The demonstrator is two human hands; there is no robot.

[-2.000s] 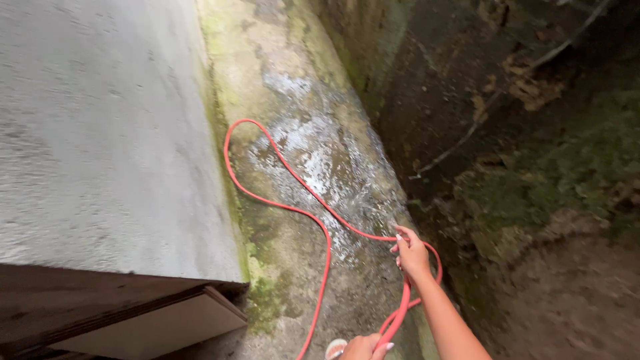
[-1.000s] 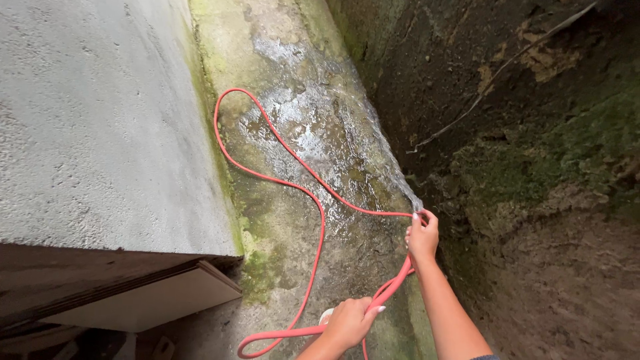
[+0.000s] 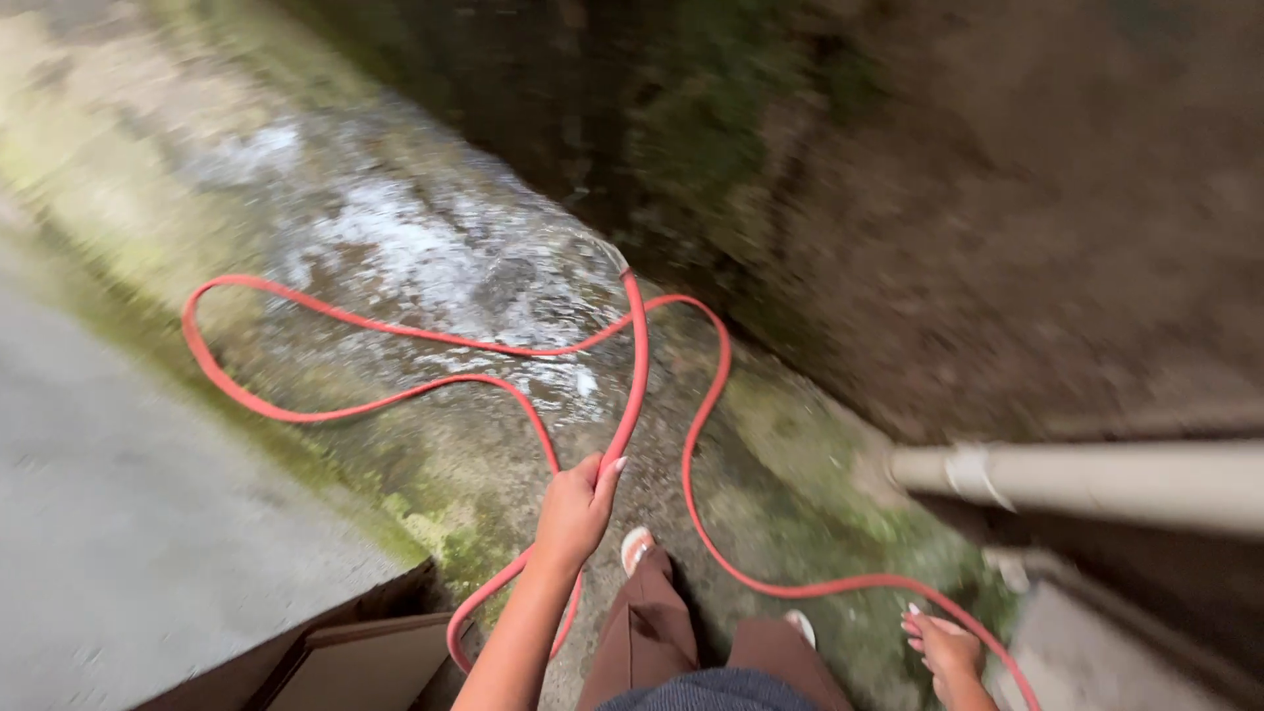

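My left hand (image 3: 576, 509) grips a red rubber hose (image 3: 637, 365) a short way below its end, from which water runs out. The hose end points up and bends a little to the left, over the wet concrete floor (image 3: 474, 267). The rest of the hose lies in loops on the floor, one wide loop to the left and a winding length to the right. My right hand (image 3: 945, 647) is at the lower right, beside that winding length, with fingers partly curled and nothing seen in them.
A rough grey wall (image 3: 148, 494) stands at the left, with flat boards (image 3: 360, 667) below it. A dark earthen wall (image 3: 938, 227) rises at the right. A pale pipe (image 3: 1096, 479) reaches the mossy floor's right edge. My feet stand near the bottom middle.
My right hand has let go of the hose near its end and moved down to the right. My left hand still holds the hose. The view has swung round to the right and down.
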